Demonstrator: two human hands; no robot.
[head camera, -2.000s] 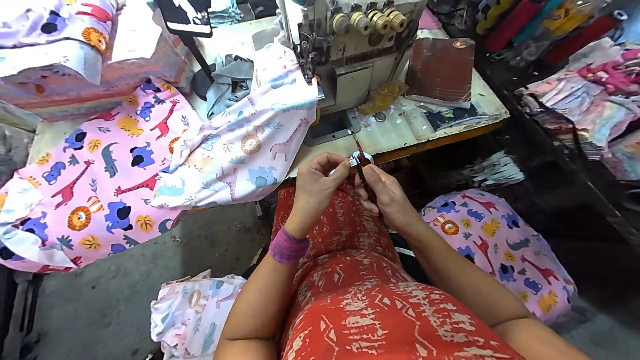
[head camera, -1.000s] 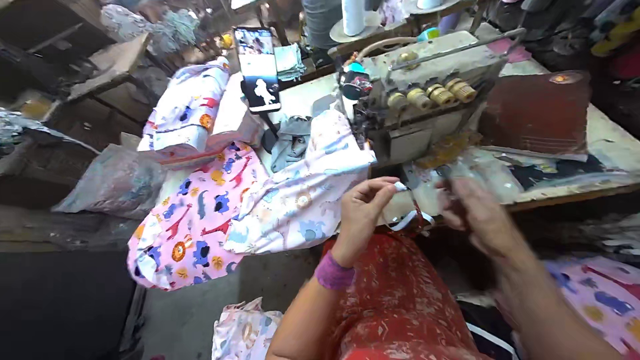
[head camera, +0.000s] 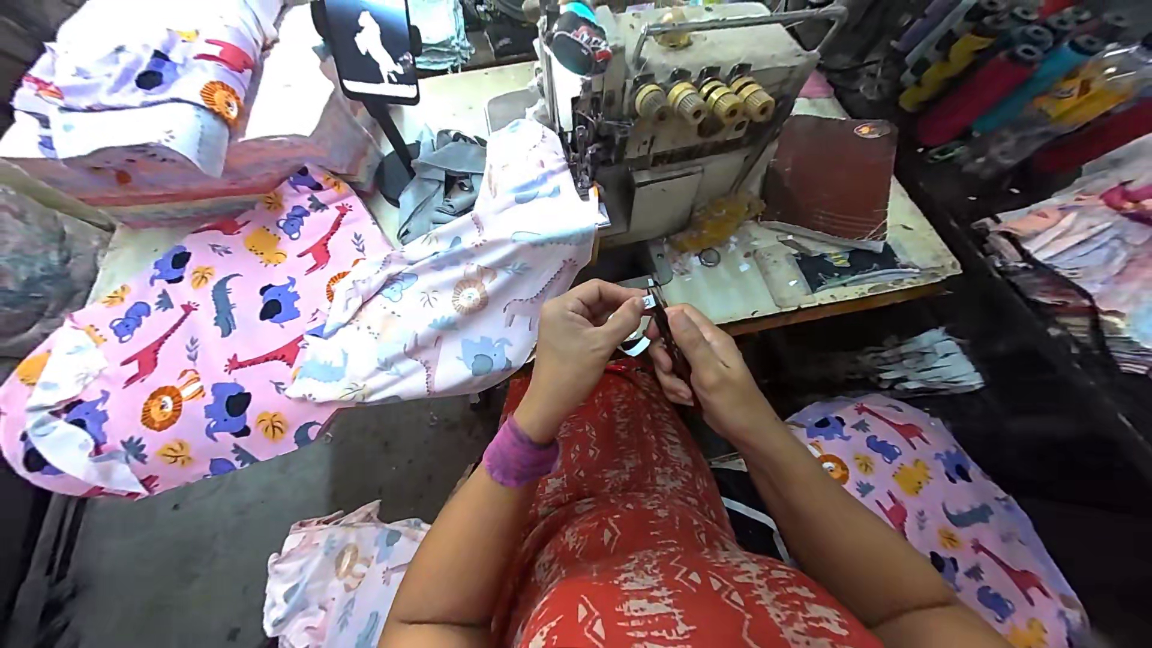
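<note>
Above my lap, just in front of the overlock sewing machine (head camera: 711, 117), my left hand (head camera: 589, 337) pinches a small white label (head camera: 650, 301) between thumb and fingers. My right hand (head camera: 706, 360) holds a slim dark cutting tool (head camera: 664, 328), probably thread snips, with its tip at the label. A white strip (head camera: 636, 347) hangs just below my fingers. To the left, white animal-print fabric (head camera: 450, 297) reaches the machine's needle area and overlaps pink animal-print fabric (head camera: 216, 351) that drapes over the table edge.
A phone on a stand (head camera: 371, 45) rises behind grey cloth scraps (head camera: 441, 180). Stacked printed fabric (head camera: 297, 117) fills the table's left. A worn brown book or folder (head camera: 830, 175) lies at the right. More printed fabric (head camera: 945, 504) hangs low right, with thread cones (head camera: 981, 94) beyond.
The right hand, apart from the left a second ago, is back beside it with the dark tool at the white label. The view has swung considerably between frames.
</note>
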